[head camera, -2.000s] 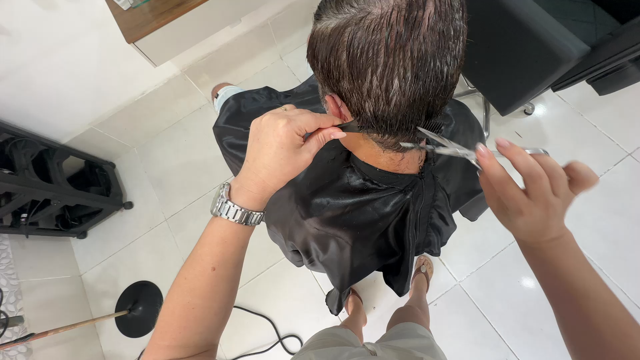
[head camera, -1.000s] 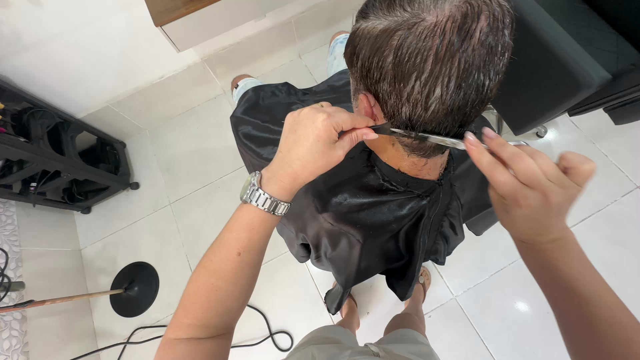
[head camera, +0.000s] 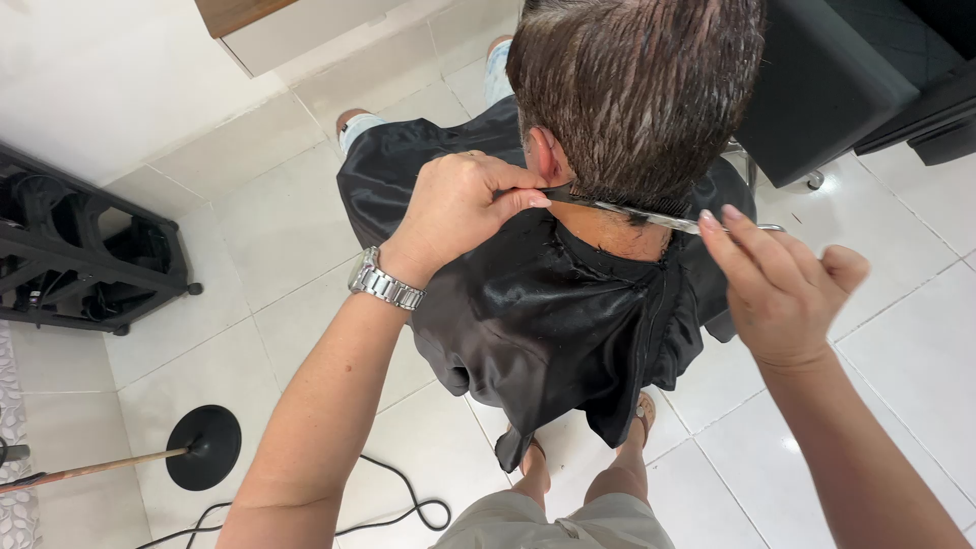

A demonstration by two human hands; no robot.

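Observation:
A seated person with wet dark hair faces away, wrapped in a black salon cape. My left hand, with a metal watch on its wrist, pinches the end of a black comb beside the person's ear. The comb's teeth lie in the hair at the nape. My right hand holds steel scissors, whose blades lie along the comb and look closed together. Short cut hairs cling to the neck and to the cape's collar.
A black wheeled trolley stands at the left. Below it are a round black base with a pole and a black cable on the tiled floor. A black chair part is at the upper right, a wall-mounted cabinet at the top.
The scissors' blades, spread apart two seconds ago, now lie together along the comb. The view has shifted, and the head sits farther right in it.

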